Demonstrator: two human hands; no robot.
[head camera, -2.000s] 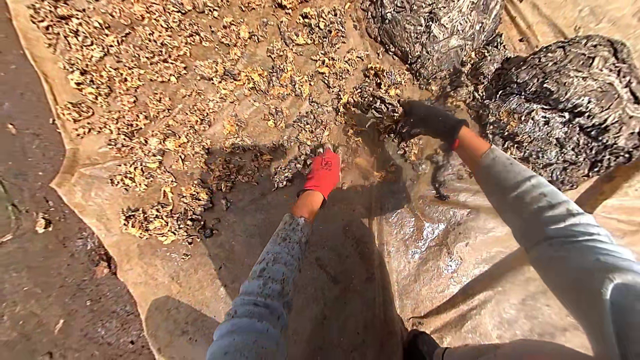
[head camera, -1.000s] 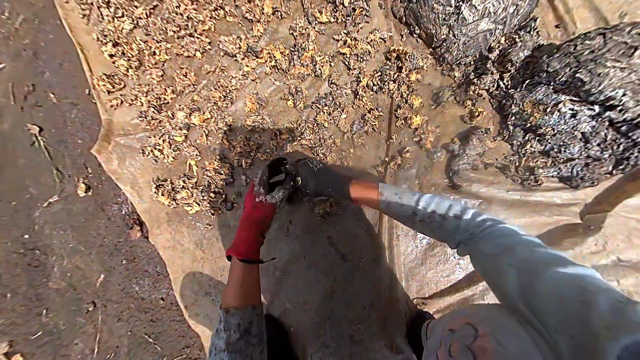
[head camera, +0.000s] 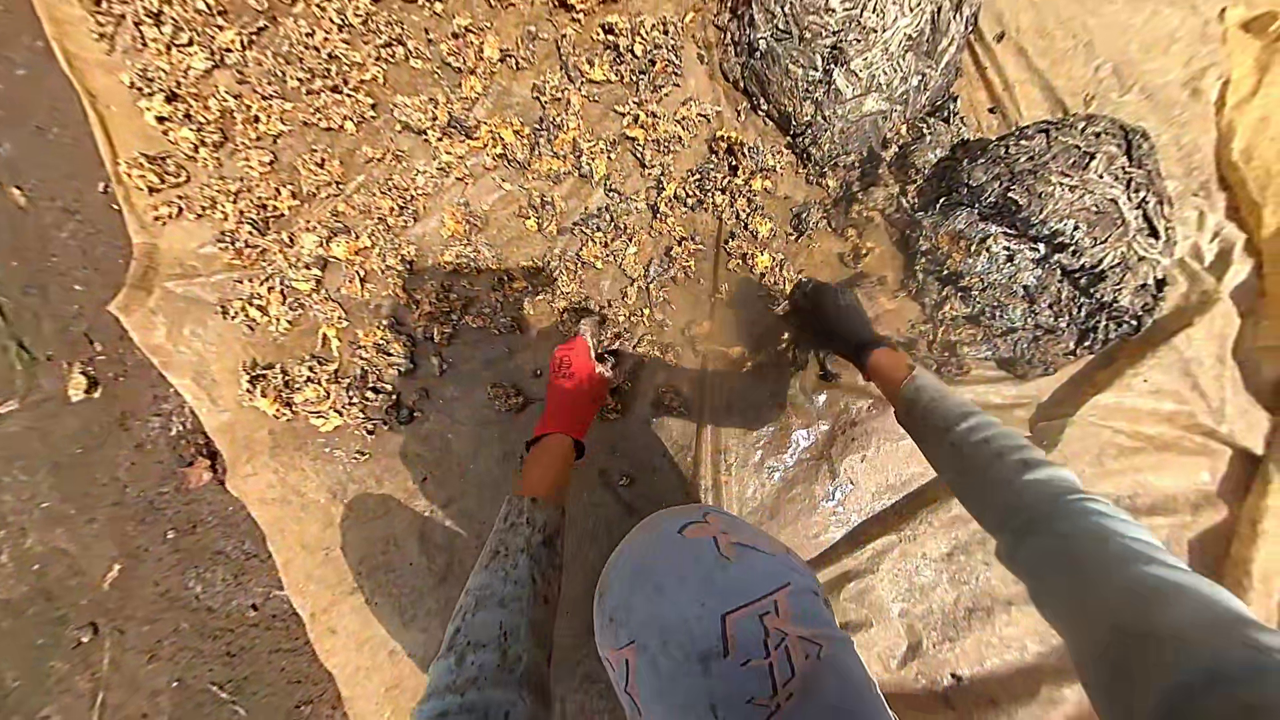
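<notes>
My left hand (head camera: 575, 385), in a red glove with pale, soiled fingertips, is low over the brown tarp at the near edge of scattered yellow-brown shredded plant matter (head camera: 330, 240). Some dark clumps touch or lie beside its fingers; its grip is unclear. My right hand (head camera: 832, 322), in a black glove, is to the right with fingers pointing down, and dark strands show beneath them. It is between the scattered pieces and a dark, wet, matted heap (head camera: 1040, 240). Whether it grips the strands cannot be told.
A second dark matted heap (head camera: 850, 70) sits at the top. The creased brown tarp (head camera: 950, 600) lies under everything, its left edge meeting muddy ground (head camera: 130, 560). My knee (head camera: 730, 620), in printed grey cloth, is at the bottom centre. A few small clumps lie near my left hand.
One second ago both hands were together over the tarp; now they are apart, my right hand having moved right towards the dark heap. My knee has come further into view.
</notes>
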